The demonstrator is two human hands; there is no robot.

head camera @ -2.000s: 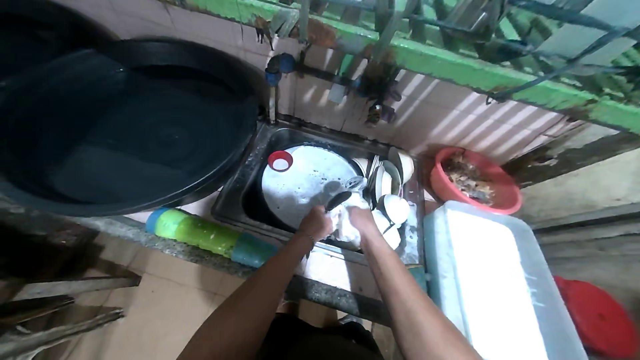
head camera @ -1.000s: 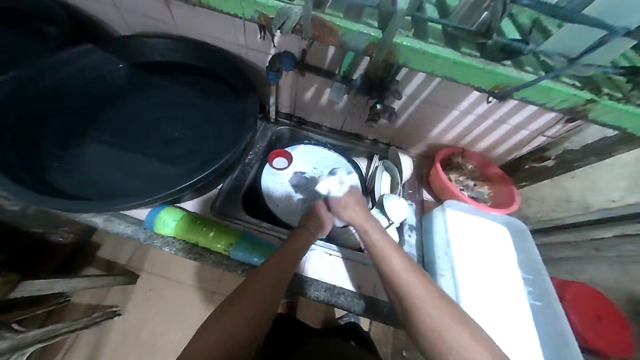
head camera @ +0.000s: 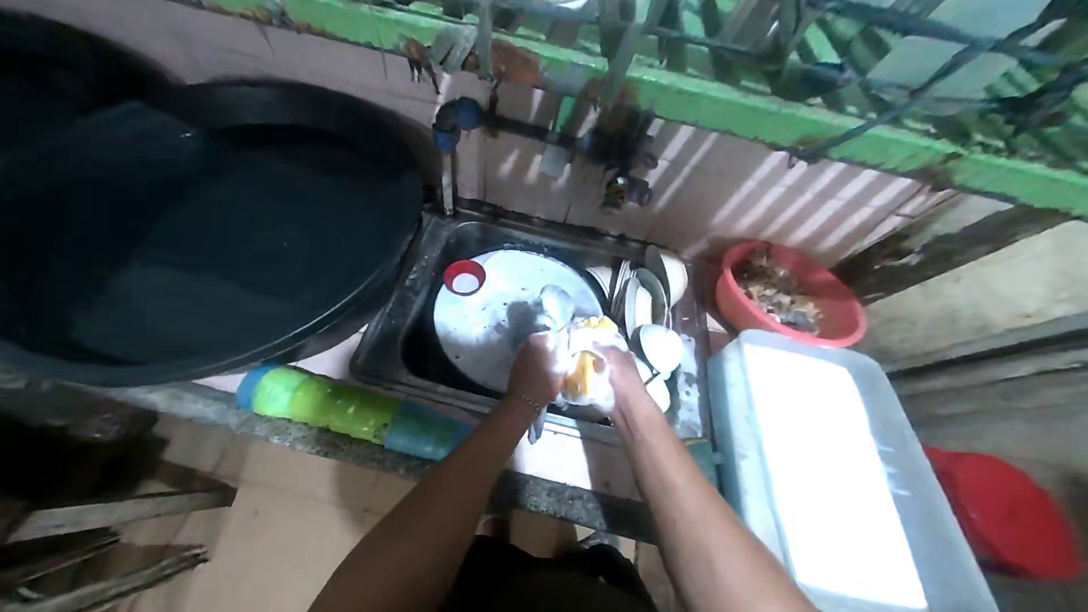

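Observation:
My left hand (head camera: 537, 371) is closed on a metal spoon (head camera: 557, 306); its bowl points up toward the wall and its handle comes out below the fist. A foamy yellow sponge (head camera: 585, 374) is in my right hand (head camera: 619, 372), close against the left hand. Both are over the front edge of a steel sink (head camera: 395, 327). Behind them in the sink lies a large round metal lid or tray (head camera: 476, 331) with suds, and a small red-rimmed cup (head camera: 464, 278) on it. Plates and bowls (head camera: 650, 297) stand at the sink's right side.
A wide black basin (head camera: 212, 229) of water fills the left. Stacked green and blue plastic cups (head camera: 340, 408) lie along the counter edge. At the right are a pink basin (head camera: 790, 293) with scraps, a translucent plastic box (head camera: 841, 476) and a red lid (head camera: 1003, 510). A faucet (head camera: 625, 187) is on the wall.
My hands have moved back toward the sink's front edge from over the round metal piece. The spoon and the yellow of the sponge now show plainly.

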